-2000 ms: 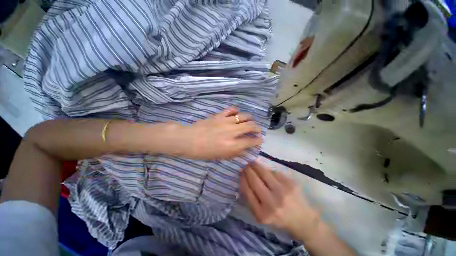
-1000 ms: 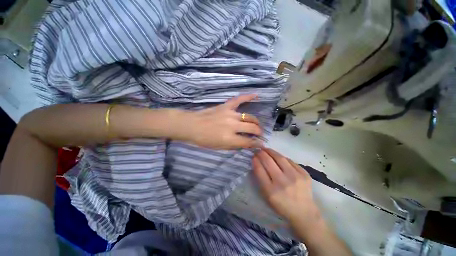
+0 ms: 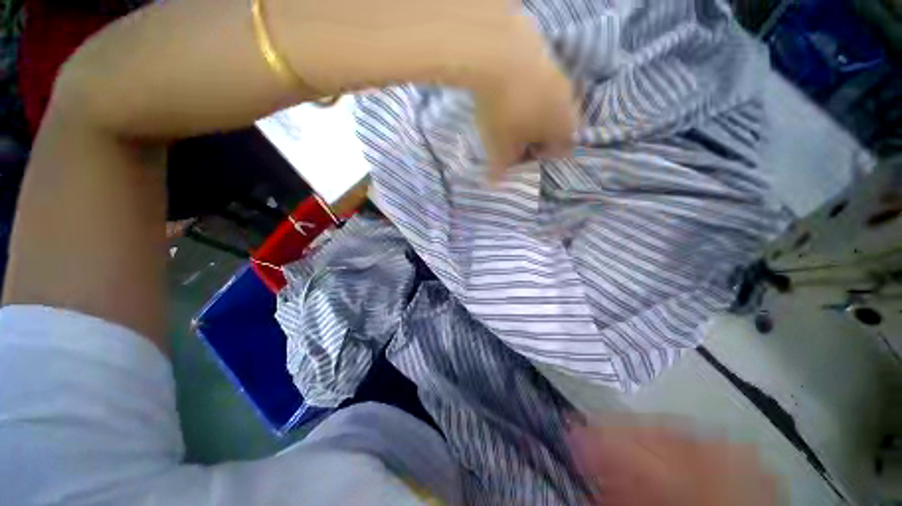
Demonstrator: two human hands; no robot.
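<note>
A striped white-grey garment piece [image 3: 534,287] lies bunched on the machine table, its right edge by the dark presser foot area [image 3: 754,285]. My left hand [image 3: 524,114] is at the upper middle, curled with its fingertips down in the cloth and gripping a fold. My right hand [image 3: 673,460] is a blur at the lower right, below the garment and beside the striped cloth [image 3: 485,385] that hangs over the lap; its fingers cannot be made out.
The cream machine head [image 3: 851,247] is cut off at the right. A long dark worn line [image 3: 766,400] runs across the pale machine bed [image 3: 732,346]. At the left are a red bin [image 3: 297,232] and a blue bin [image 3: 247,346], with striped cloth hanging over them.
The view has shifted left, showing more of the bins. My left hand has left the cloth edge near the needle and moved up and away; my right hand has moved down from that edge.
</note>
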